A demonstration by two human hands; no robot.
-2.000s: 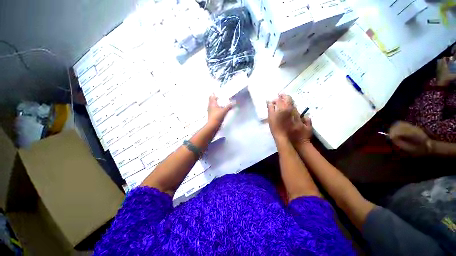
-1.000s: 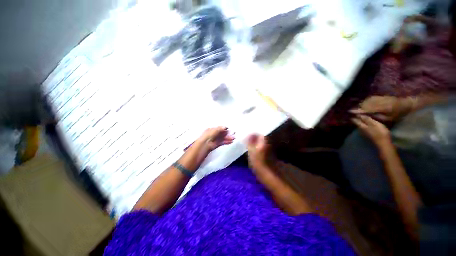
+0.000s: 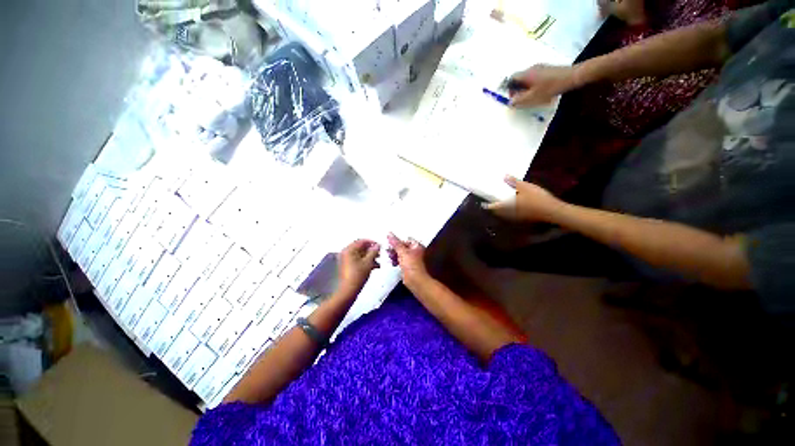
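My left hand is over the front edge of the white table, fingers curled together. My right hand is close beside it, fingertips bent towards the left. Any small item between the fingertips is too small and washed out to tell. Flat rows of white cartons lie to the left of my hands. A black bundle in clear plastic lies beyond them, with white stacked cartons to its right.
Another person's hand is by a blue pen on an open notebook; their other hand is at its near corner. Clear plastic bags and a beige cloth heap are at the back. A brown box stands lower left.
The view has swung right. My hands have come close together near the table edge, away from the notebook. The other person has moved nearer and now has hands at the pen and notebook.
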